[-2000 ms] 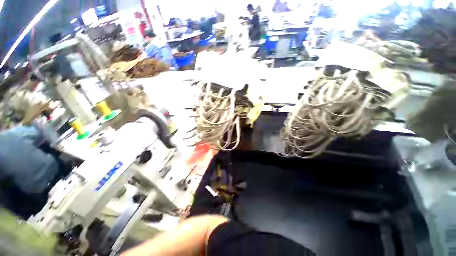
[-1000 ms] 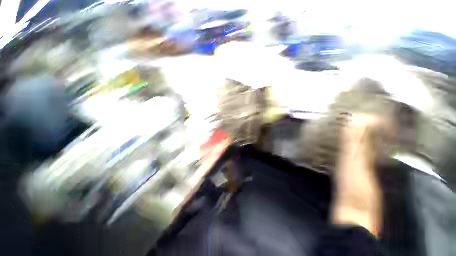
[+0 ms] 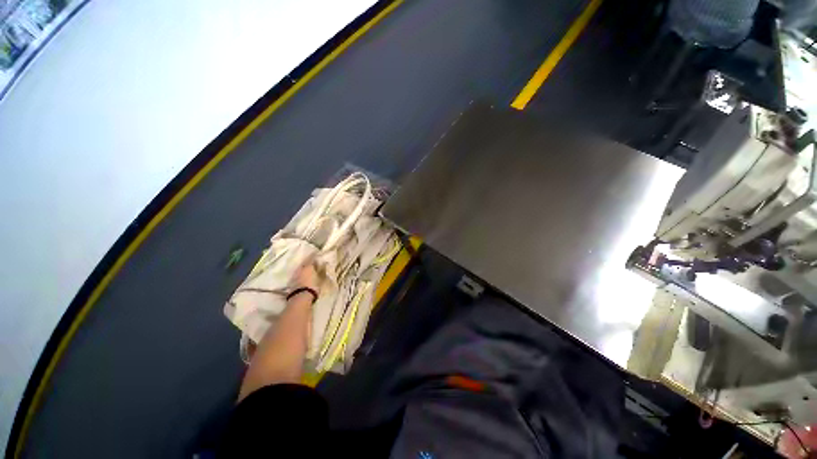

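Note:
A stack of folded cream canvas bags point(image 3: 278, 255) with looped handles and thin yellow edges lies low at the left, beside the metal table's corner. My left hand point(image 3: 307, 280), bare with a dark band at the wrist, reaches down onto the stack. Its fingers are blurred and partly lost among the cream cloth, so its grip cannot be told. My right hand is not in view.
A shiny metal table extension point(image 3: 537, 224) lies right of the stack. The white sewing machine point(image 3: 730, 179) stands at the right, with cloth point(image 3: 658, 333) by its bed. Yellow lines point(image 3: 557, 56) mark the dark floor. A stool point(image 3: 714, 20) is at the top right.
The view has swung from the machine and strap bundles down to the floor and bag stack. The arm reaching toward the right-hand bundle one second ago is gone; my left hand now shows on the stack.

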